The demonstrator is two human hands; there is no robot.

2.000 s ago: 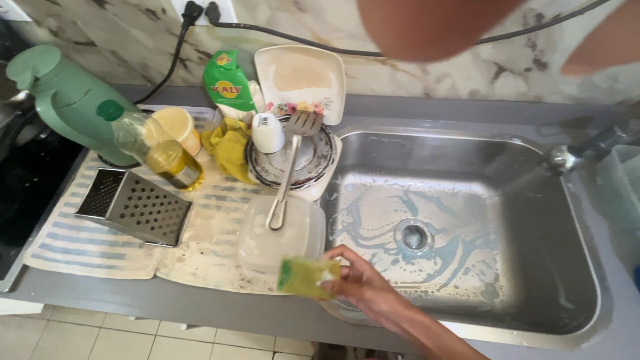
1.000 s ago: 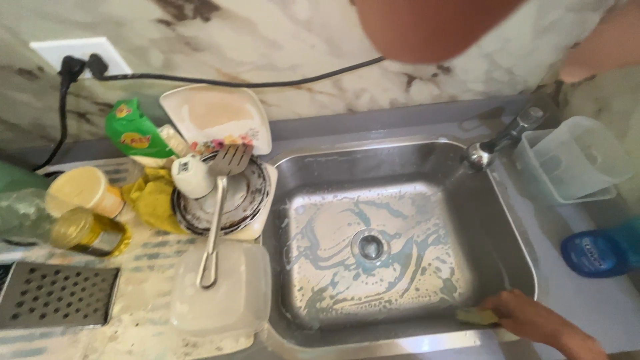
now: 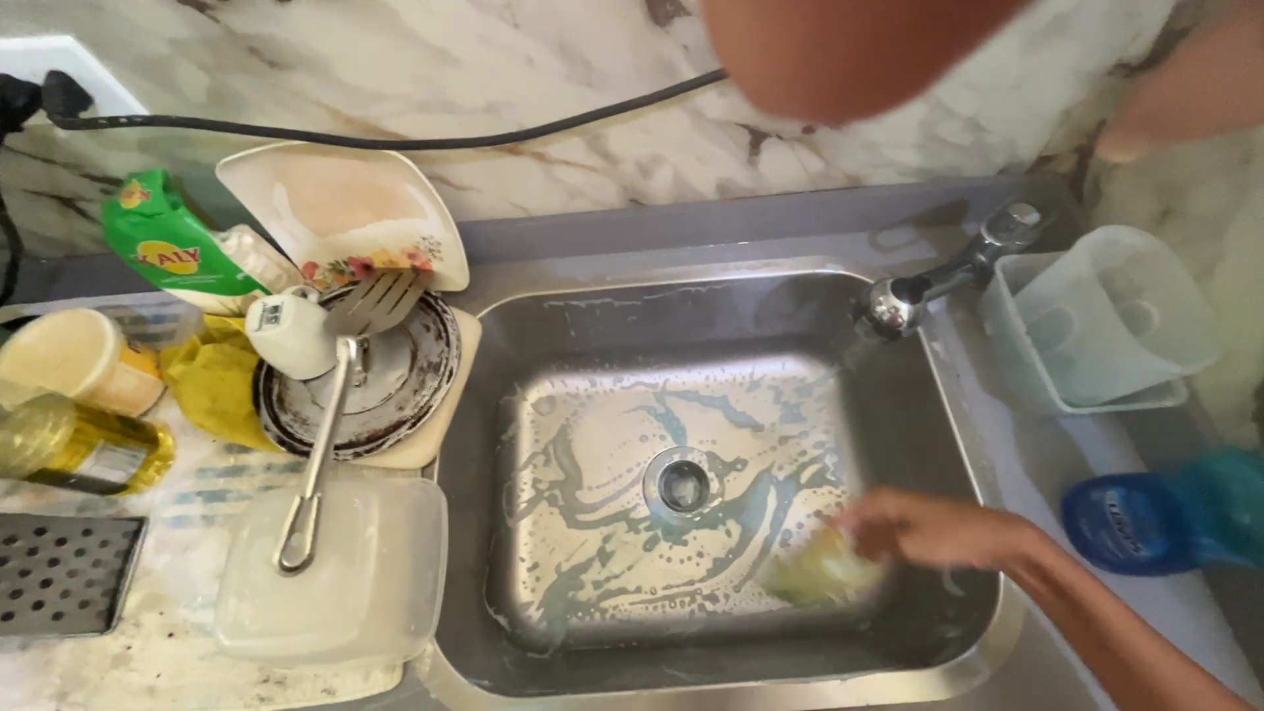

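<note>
My right hand (image 3: 918, 528) reaches in from the lower right, its fingers closed on a yellow-green sponge (image 3: 820, 571). Both are blurred by motion, low over the right part of the stainless steel sink (image 3: 612, 647). Soapy streaks and drops lie on the sink floor around the metal drain (image 3: 682, 481). A chrome faucet (image 3: 894, 304) stands at the back right corner. My left hand is not recognizable in view. Large blurred skin-coloured shapes cross the top edge, close to the lens; which body part they are, I cannot tell.
Left of the sink are a slotted metal spatula (image 3: 321, 444), a plastic container (image 3: 331, 612), a pot lid (image 3: 385, 395), a white cup (image 3: 291, 331), an oil bottle (image 3: 114, 459) and a grater (image 3: 64, 573). Plastic tubs (image 3: 1111, 326) and a blue bottle (image 3: 1131, 523) stand on the right.
My right hand has carried the sponge from the sink's front left edge, past its front right side, to over the sink floor. The view has shifted right and closer.
</note>
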